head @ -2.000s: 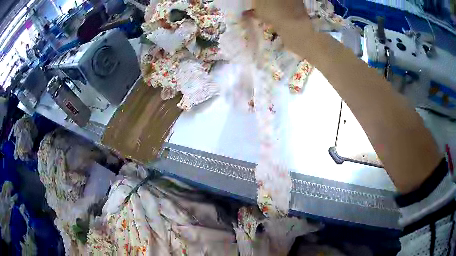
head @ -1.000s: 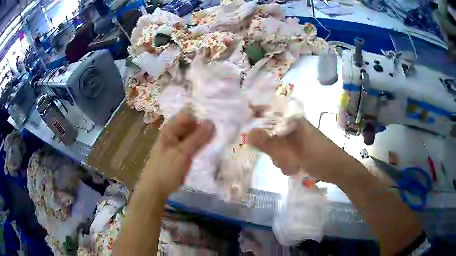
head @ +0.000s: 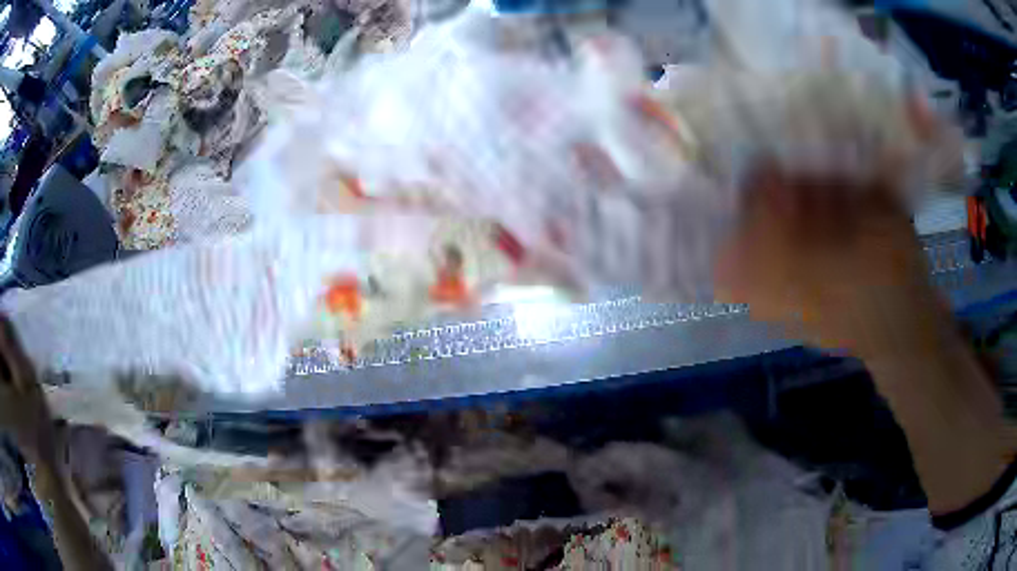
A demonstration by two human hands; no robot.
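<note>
A crinkled floral cloth piece (head: 446, 178), whitish with orange-red flowers, is spread in the air across the middle, over the table front. It is blurred. My right hand (head: 825, 251) is at the right, blurred, gripping the cloth's right end. My left hand (head: 17, 385) is at the far left edge, partly cut off, beside the cloth's left end; its fingers are too unclear to read. The cloth hides most of the table top and the machine.
A heap of floral pieces (head: 167, 134) lies at the back left, beside a grey machine part (head: 61, 229). The ruler edge (head: 658, 323) runs along the table front. Bundles of floral cloth (head: 301, 519) are below it. A red-orange thing (head: 977, 223) shows at the right.
The view has shifted. My hands, close together over the table one second ago, are now far apart, with the cloth spread between them. The scissors and sewing machine head no longer show clearly.
</note>
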